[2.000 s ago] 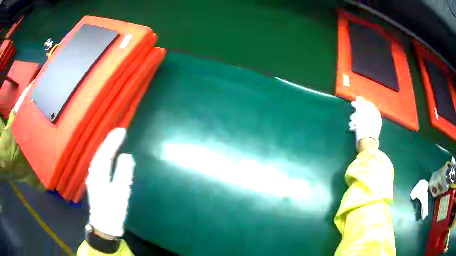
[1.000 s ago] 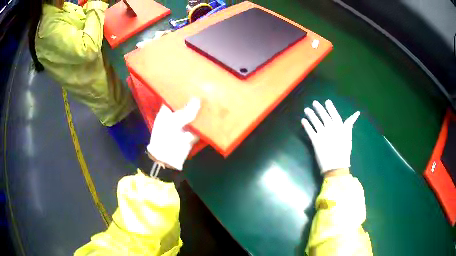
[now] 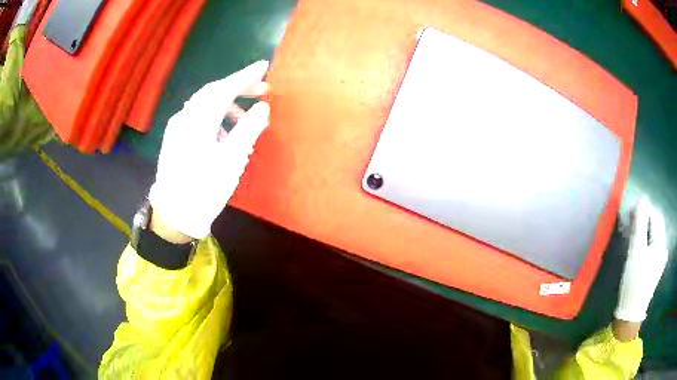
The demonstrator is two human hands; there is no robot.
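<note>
A tablet lies grey back up on an orange-red foam pad in front of me. Its round camera is at the corner nearest my left hand. A small white label is on the pad's near right corner. My white-gloved left hand is at the pad's left edge, thumb and fingers bent with a gap between them; whether it grips the edge is unclear. My white-gloved right hand is just beyond the pad's right edge, small and overexposed; its fingertips and any contact are unclear.
Several stacked foam pads stand at the upper left, with another grey tablet on top. A yellow sleeve of another person shows at the left edge. Part of another orange-red pad is at the upper right. The bench is green.
The view has turned right. One second ago my left hand was at the near edge of a pad on the stack; now a pad with a tablet lies in front between both hands. My right hand is now beside its far side.
</note>
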